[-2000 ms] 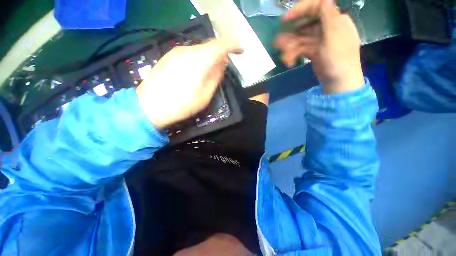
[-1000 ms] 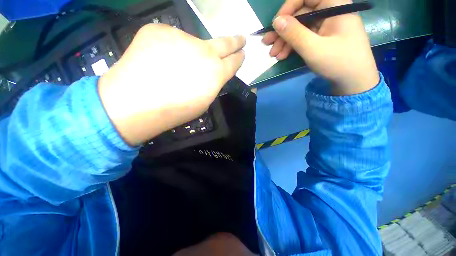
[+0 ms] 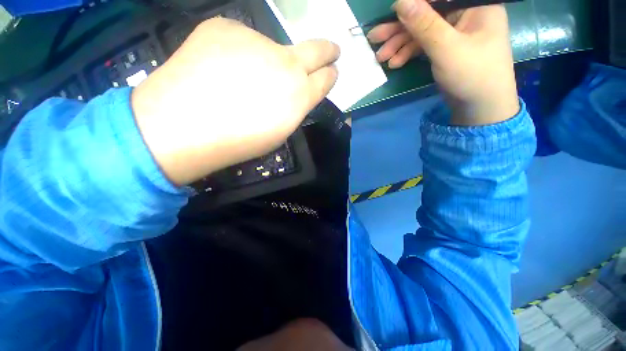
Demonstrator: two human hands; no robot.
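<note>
My right hand (image 3: 453, 51) holds dark tweezers (image 3: 473, 5), their tip over the right edge of a white strip (image 3: 343, 51). A tiny pale piece shows at the tip; I cannot tell what it is. My left hand (image 3: 237, 92) lies over the black assembly tray (image 3: 226, 195), its fingertips at the strip's left part. Whether these fingers grip the strip cannot be told. A phone housing (image 3: 276, 164) shows below my left hand. Another housing (image 3: 127, 65), with a pale square pad, shows to the left.
Part of a blue bin (image 3: 38, 5) is at the top left. A black cable curves over the tray's back edge. Another person's blue sleeve (image 3: 590, 110) is at the right. Yellow-black tape (image 3: 388, 189) crosses the blue floor. Pale stacked items (image 3: 566, 325) are at the lower right.
The tweezers came into view in my right hand, which moved to the strip and then slightly up and right. The tray appears closer and further left than two seconds ago. My left hand stays over it.
</note>
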